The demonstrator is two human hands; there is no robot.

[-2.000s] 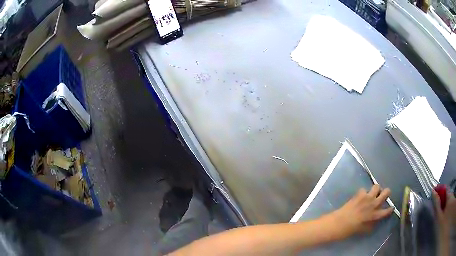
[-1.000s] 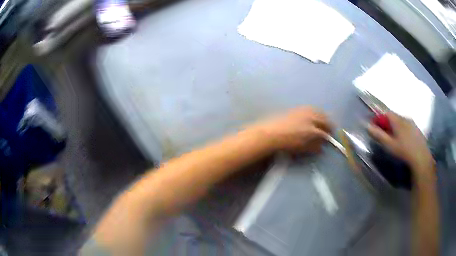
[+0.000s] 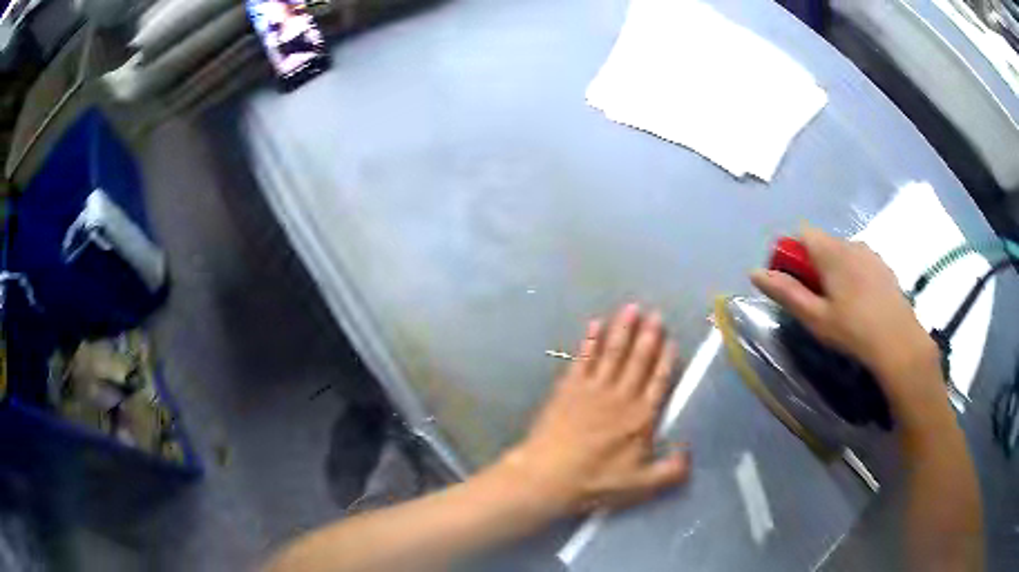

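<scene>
The steam iron (image 3: 799,363), with silver body and yellow-brown rim, stands on the right edge of the grey pressing template (image 3: 704,503). My right hand (image 3: 855,296) grips its handle, beside the red part. The template has a pale tape strip near its middle. The folded edge (image 3: 695,374) of white fabric shows as a narrow band along its left side, and a short piece shows past the iron's heel. My left hand (image 3: 609,419) lies flat, palm down, fingers spread, across the left edge and partly hides the band.
A white fabric pile (image 3: 710,84) lies at the back. Another white stack (image 3: 922,240) is behind my right hand, partly hidden, near the green hose (image 3: 961,259). A lit phone (image 3: 288,43) stands at the back left. Blue bins (image 3: 84,212) are on the floor at left. A thread lies by my left fingertips.
My left hand has gone from the template's right edge to its left edge and opened flat. The iron has come into full view over the right edge. The camera view has shifted.
</scene>
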